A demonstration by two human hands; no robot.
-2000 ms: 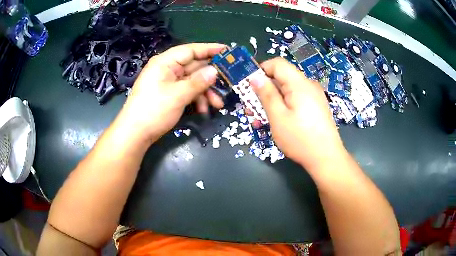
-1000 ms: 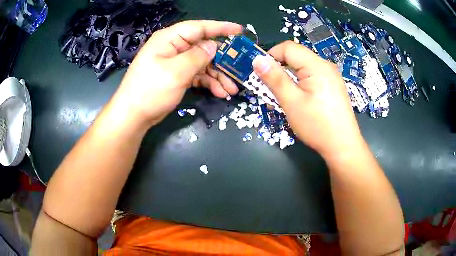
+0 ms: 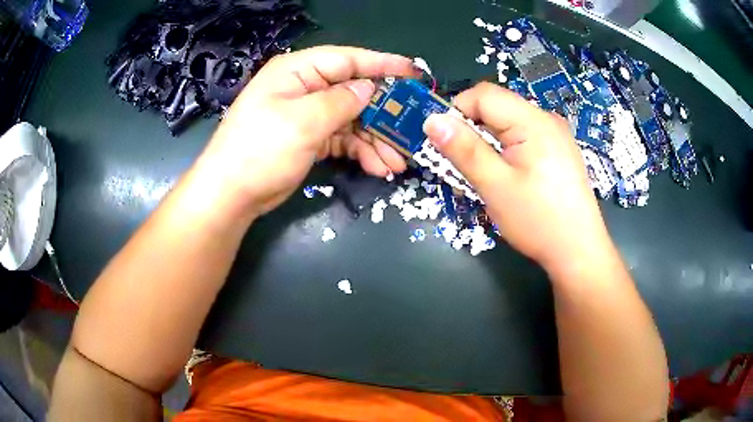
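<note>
A blue circuit board (image 3: 400,119) with a gold patch and a white dotted keypad area (image 3: 450,167) is held tilted above the bench at centre. My left hand (image 3: 310,124) pinches its upper left end between thumb and fingers. My right hand (image 3: 528,165) grips its lower right part, thumb on the face near the white area. A small white piece with a thin reddish wire (image 3: 423,66) shows at the board's top edge. The board's underside is hidden.
Small white pieces (image 3: 409,203) are scattered below the hands. A heap of black plastic frames (image 3: 194,62) lies back left. A pile of circuit boards (image 3: 594,115) lies at right. A white fan (image 3: 25,196) and a clear bottle (image 3: 58,21) are at left.
The board has turned from steep to flatter, and my right thumb has moved up its face from the white area towards the blue part. The camera view has shifted.
</note>
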